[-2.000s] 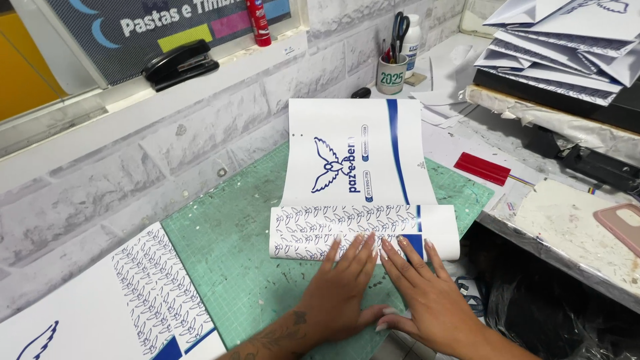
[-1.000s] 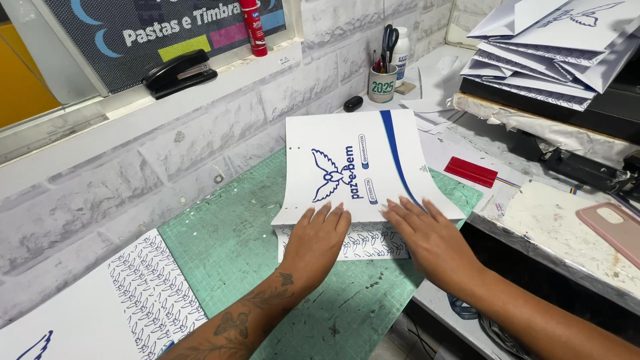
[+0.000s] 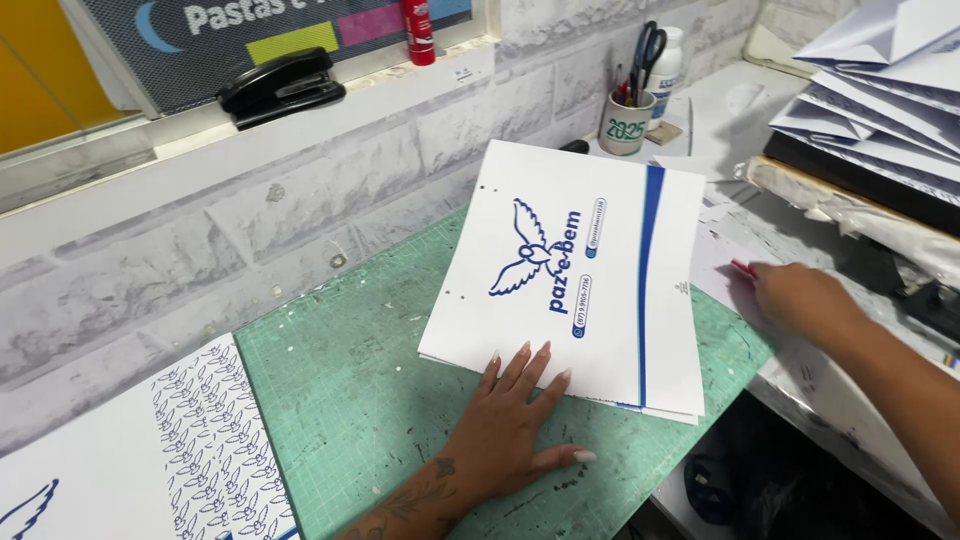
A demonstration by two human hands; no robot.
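A white printed paper sheet [image 3: 600, 330], folded over on itself, lies on the green cutting mat [image 3: 345, 390]. It bears a blue bird drawing, writing and a curved blue band. My left hand [image 3: 514, 420] rests with spread fingers on the sheet's near folded edge, its thumb on the mat. Right of the mat, my right hand [image 3: 806, 304] grips a flat red tool [image 3: 742, 267], mostly hidden by the fingers. Another printed sheet [image 3: 217, 442] with a leaf-like pattern lies at the lower left.
Folded white papers [image 3: 885, 90] are stacked at the upper right. A mug [image 3: 626, 124] with scissors [image 3: 646, 52] stands beside a white bottle [image 3: 664, 75] at the back. A black stapler [image 3: 281, 86] and a red glue stick [image 3: 418, 34] are on the ledge.
The upper part of the sheet has been folded down over its patterned strip. My right hand has left the paper and taken hold of the red tool on the right-hand surface.
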